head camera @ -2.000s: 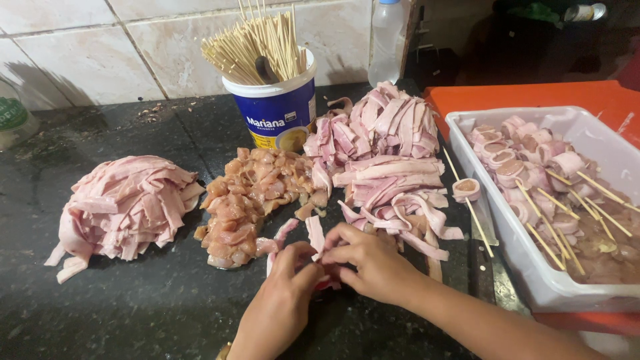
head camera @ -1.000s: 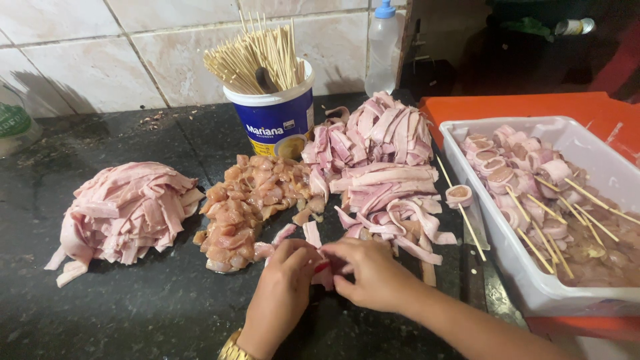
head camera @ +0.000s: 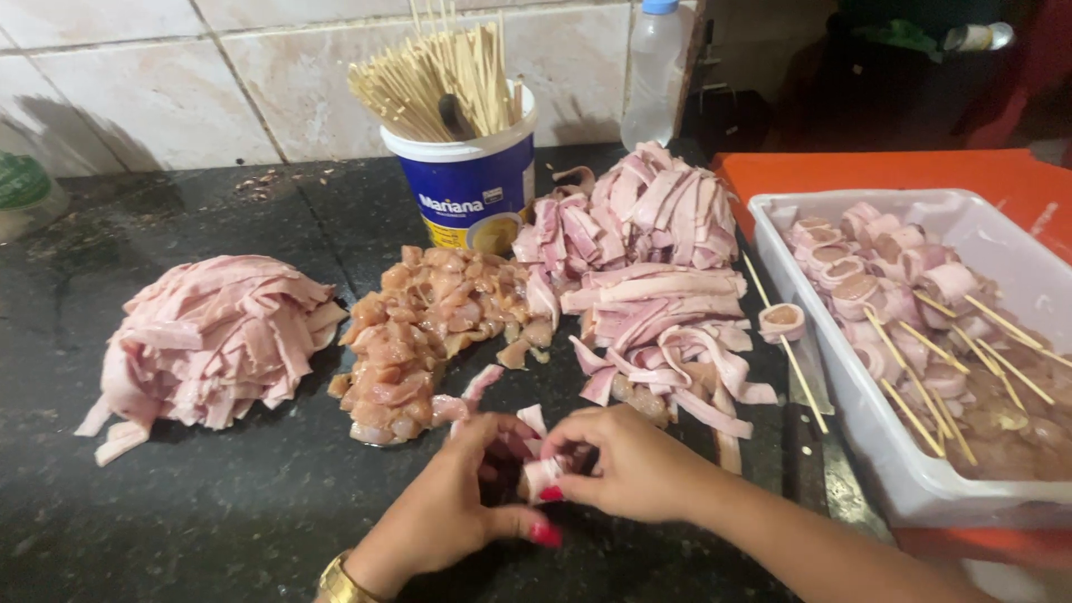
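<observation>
My right hand (head camera: 624, 461) pinches a small roll of pale pink meat strip (head camera: 543, 479) between thumb and fingers. Beside it on the left, my left hand (head camera: 469, 494) has its thumb apart from its curled fingers; whether its fingertips touch meat is hidden. A loose strip (head camera: 481, 381) lies just behind the hands. Diced raw chicken (head camera: 402, 335) is piled beyond my left hand, and cut meat strips (head camera: 662, 293) lie behind my right hand. Another mound of strips (head camera: 218, 335) sits at the left. A wooden skewer (head camera: 804, 381) with one wrapped roll (head camera: 780, 322) lies right of the strips.
A white plastic tub (head camera: 846, 402) of rolls, skewers and meat stands at the right on an orange board (head camera: 879, 172). A knife blade (head camera: 808, 368) lies beside it. Behind are a bucket (head camera: 469, 180) of wooden skewers and a plastic bottle (head camera: 653, 75), near the tiled wall.
My left thumb has moved away from the meat and my left hand has opened somewhat. A pale roll now shows in my right fingers, where the hands were close together before.
</observation>
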